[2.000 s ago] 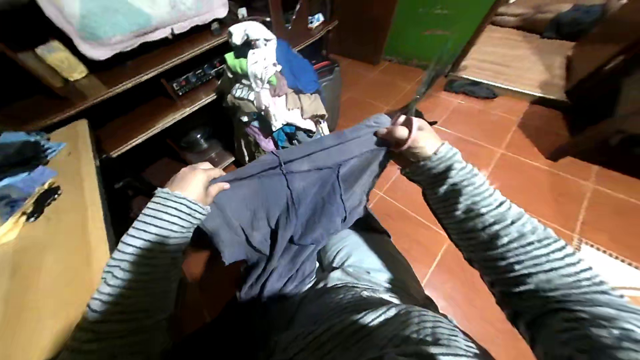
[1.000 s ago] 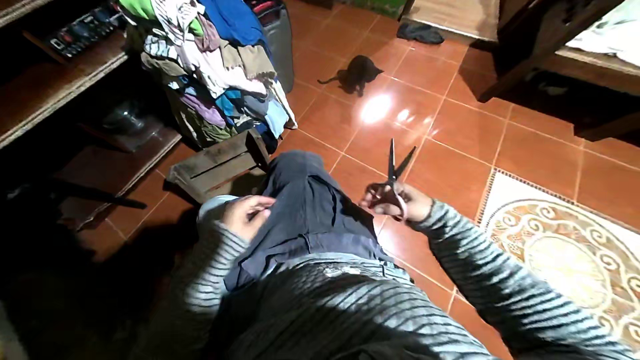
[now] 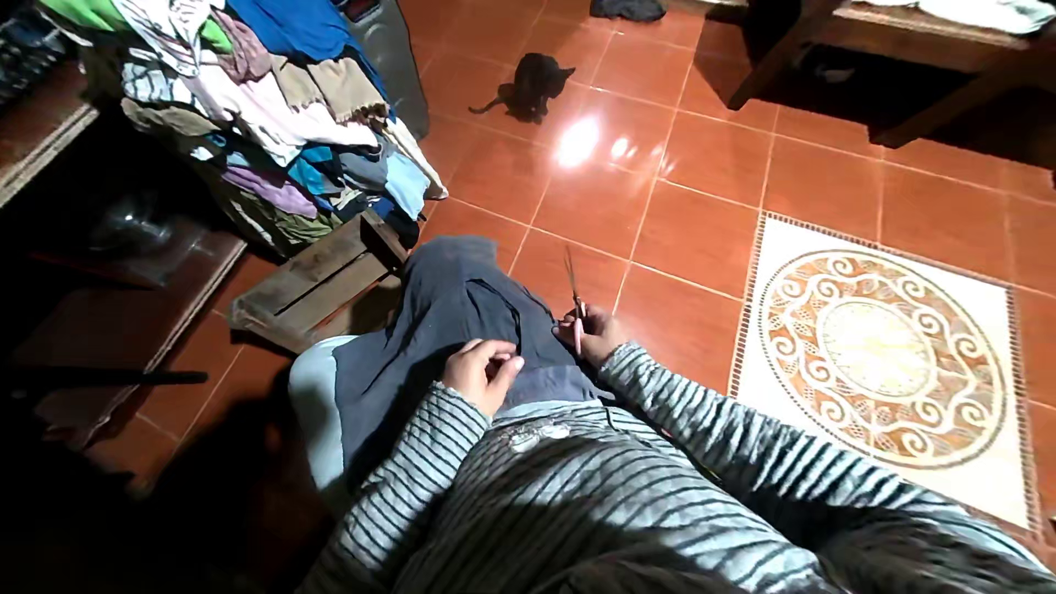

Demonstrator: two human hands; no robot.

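Observation:
A dark grey cloth garment [image 3: 412, 330] lies spread over my lap. My left hand [image 3: 484, 373] is above it with curled fingers, thumb and forefinger close together; whether it pinches any of the cloth cannot be told. Over the right edge of the garment, my right hand [image 3: 590, 332] holds a pair of scissors [image 3: 577, 318] with pinkish handles. The blades point away from me and look nearly closed. My fingertips on that side are at the cloth's edge, and part of the handles is hidden by them.
A wooden crate [image 3: 322, 289] stands by my knees, with a heap of clothes [image 3: 280, 124] behind it. A dark cat [image 3: 535, 87] is on the tiled floor [image 3: 709, 214]. Shelves [image 3: 49, 148] are at left, a patterned tile panel [image 3: 879, 363] at right, wooden furniture [image 3: 916, 41] at upper right.
The garment, held up between both hands two seconds ago, now rests on my lap. The scissors, spread a second ago, now look nearly closed. The view has tilted and shifted toward the floor.

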